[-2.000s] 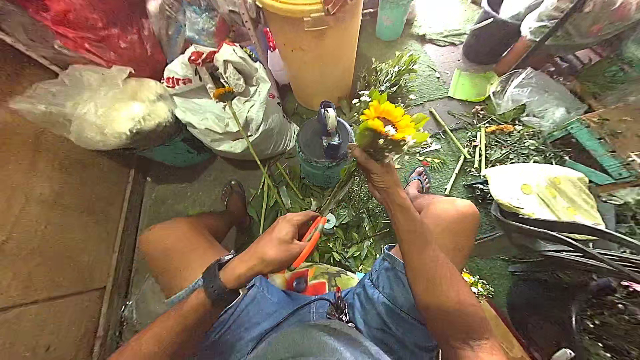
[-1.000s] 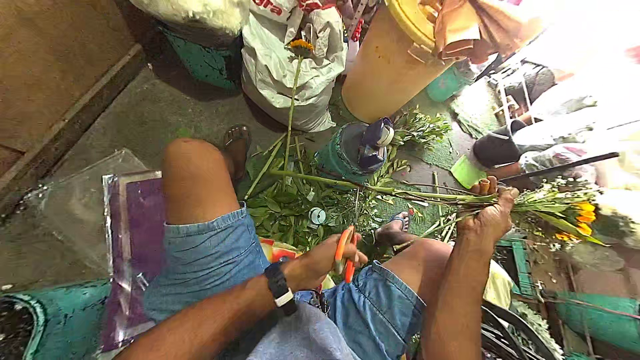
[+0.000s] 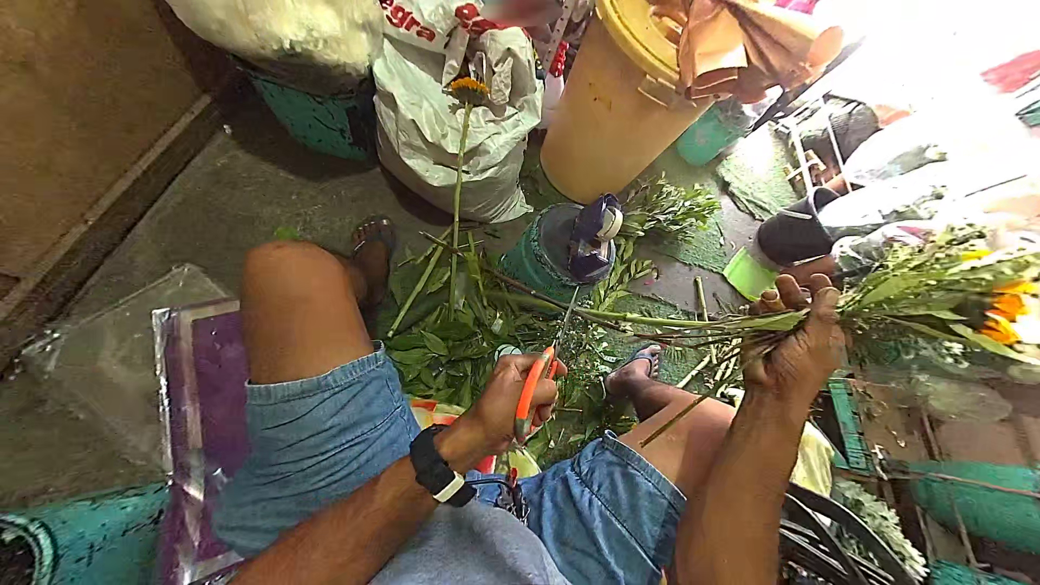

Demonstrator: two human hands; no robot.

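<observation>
My left hand (image 3: 516, 398), with a dark wristband above it, grips the orange handles of scissors (image 3: 538, 388). Their thin blades point up to the stems in front of the teal bucket. Far to the right, my right hand (image 3: 800, 333) is closed around a bunch of flowers (image 3: 910, 301), held sideways. Its yellow-orange heads and leaves reach past the hand to the right edge. Long green stems (image 3: 674, 322) run left from the hand, across the scissor tips. Whether the blades touch a stem is unclear.
A tape dispenser (image 3: 595, 236) sits on a teal bucket (image 3: 540, 252). Cut leaves (image 3: 435, 349) cover the floor between my feet. One sunflower (image 3: 469, 91) leans against a white sack (image 3: 406, 106). Behind stands a large yellow-lidded bin (image 3: 621, 106). A purple panel (image 3: 203, 422) lies beside my left leg.
Two seconds ago my right hand held the bunch upright near the middle; since then it has moved right and the bunch lies sideways. The scissors remain in my left hand. The view has shifted.
</observation>
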